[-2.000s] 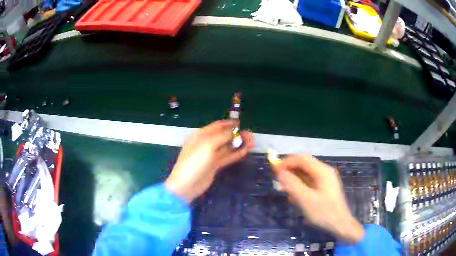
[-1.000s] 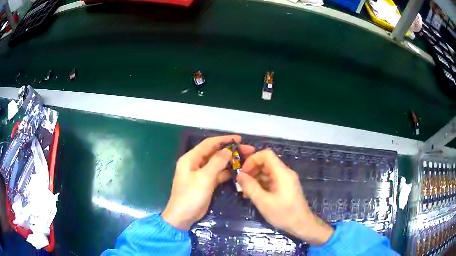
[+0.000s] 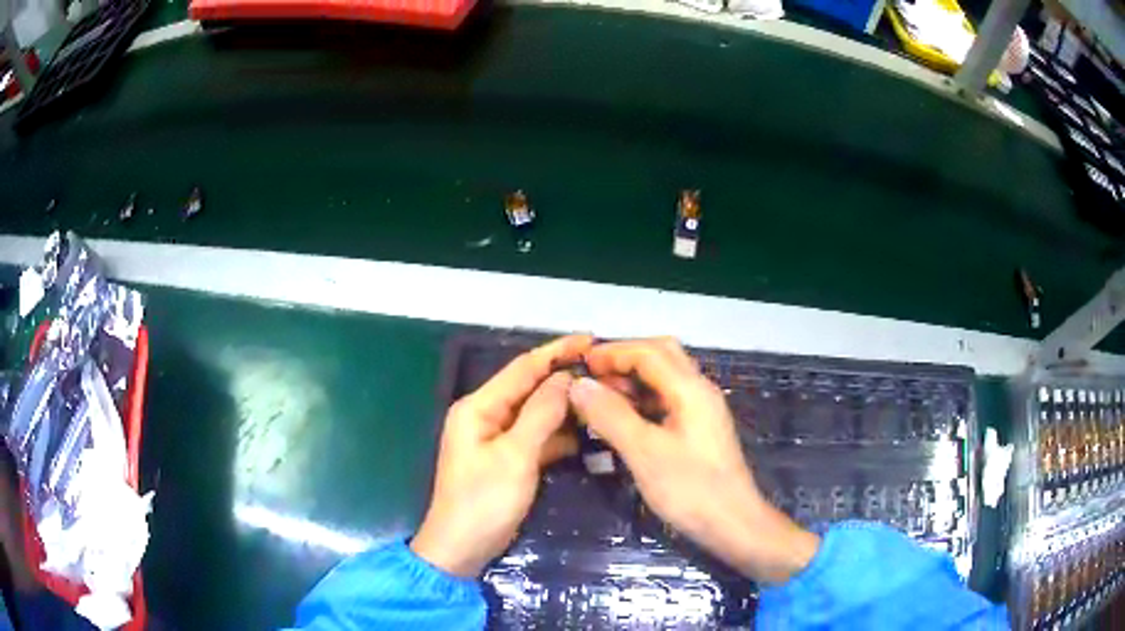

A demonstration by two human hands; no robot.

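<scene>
A small flex circuit module [image 3: 600, 461] is held between my two hands, above the dark blister tray [image 3: 851, 431]. Only its white end shows below the fingers; the rest is hidden by them. My left hand [image 3: 503, 450] pinches its upper part with thumb and fingertips. My right hand [image 3: 676, 450] meets it there, thumb and fingertips closed on the same part. Both hands are bare, with blue sleeves. The shiny tray lies directly beneath the hands.
Modules lie on the green conveyor belt [image 3: 370, 148] beyond the pale rail [image 3: 407, 284]. A red bin [image 3: 138, 419] with silvery bags [image 3: 74, 382] stands left. A filled clear blister tray [image 3: 1024, 530] is at the right edge. A red-orange tray [image 3: 333, 10] is on the far side.
My left hand took the module from the belt area and brought it over the tray. My right hand has joined it and moved up to its upper part. Belt modules have shifted right.
</scene>
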